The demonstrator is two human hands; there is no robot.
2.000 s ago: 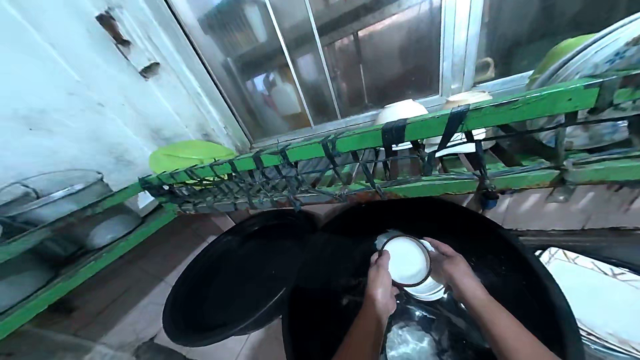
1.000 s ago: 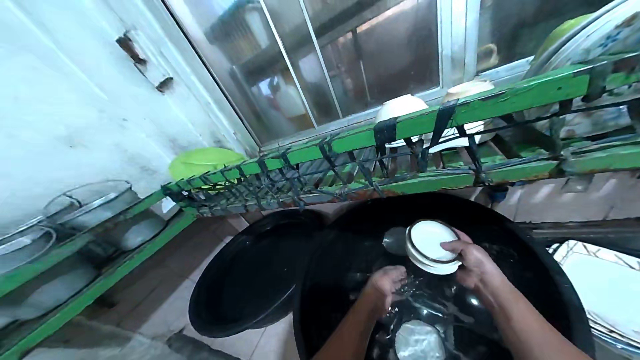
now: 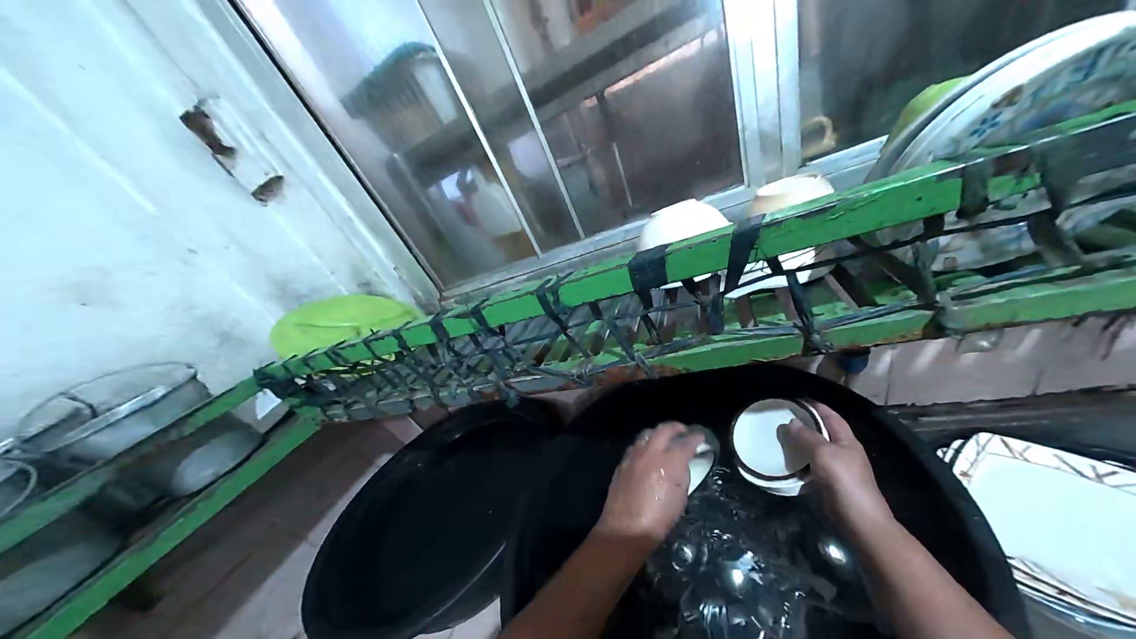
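Observation:
My right hand (image 3: 830, 457) grips a small white bowl with a dark rim (image 3: 765, 437), its thumb over the rim; more white crockery shows just beneath it. To the left, my left hand (image 3: 652, 479) has its fingers on a small round dish (image 3: 703, 461), partly hidden by the hand; whether they close on it is unclear. Both hands are over a large black tub (image 3: 923, 461) holding rippling water (image 3: 737, 568).
A second black tub (image 3: 417, 524) stands at left. Behind runs a green rack (image 3: 852, 222) with upturned white bowls (image 3: 683, 222), a green basin (image 3: 342, 324) and large plates (image 3: 1021, 98). White trays (image 3: 1047, 506) are at right, metal pots (image 3: 124, 417) at far left.
My left hand has moved from the water up to the small round dish beside the bowl. My right hand keeps hold of the white bowl, which both hands touched two seconds ago.

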